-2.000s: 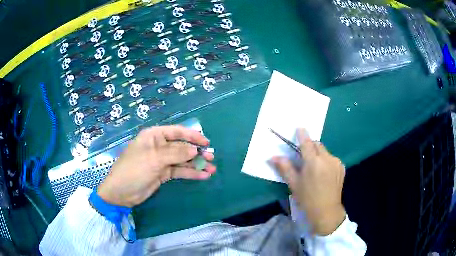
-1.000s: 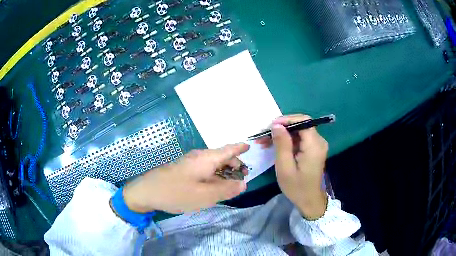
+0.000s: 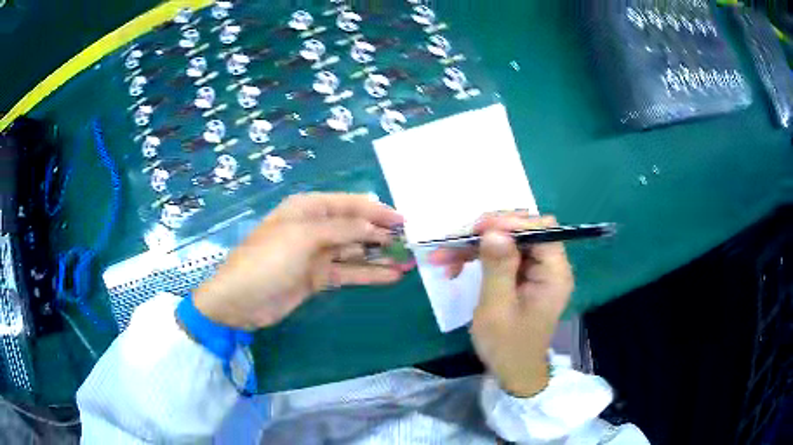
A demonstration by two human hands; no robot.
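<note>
My left hand (image 3: 304, 252), with a blue strap at the wrist, holds a small module (image 3: 393, 250) between thumb and fingertips; it is blurred and partly hidden by the fingers. My right hand (image 3: 519, 295) holds black-handled tweezers (image 3: 561, 234) like a pen. Their tips point left and reach the module at my left fingertips; whether they touch it is unclear. A blank white paper (image 3: 456, 174) lies on the green mat behind and partly under my right hand.
A clear blister tray (image 3: 291, 117) with rows of modules lies at the far left. A dotted pad sheet (image 3: 143, 282) is partly under my left arm. Stacked trays (image 3: 678, 96) stand at the far right. A blue coiled cord (image 3: 106, 174) runs at the left beside a black box (image 3: 33, 235).
The right hand has turned and brought the tweezers to the module in the left hand. The left hand has turned, fingertips raised. The paper has moved left and turned since two seconds ago.
</note>
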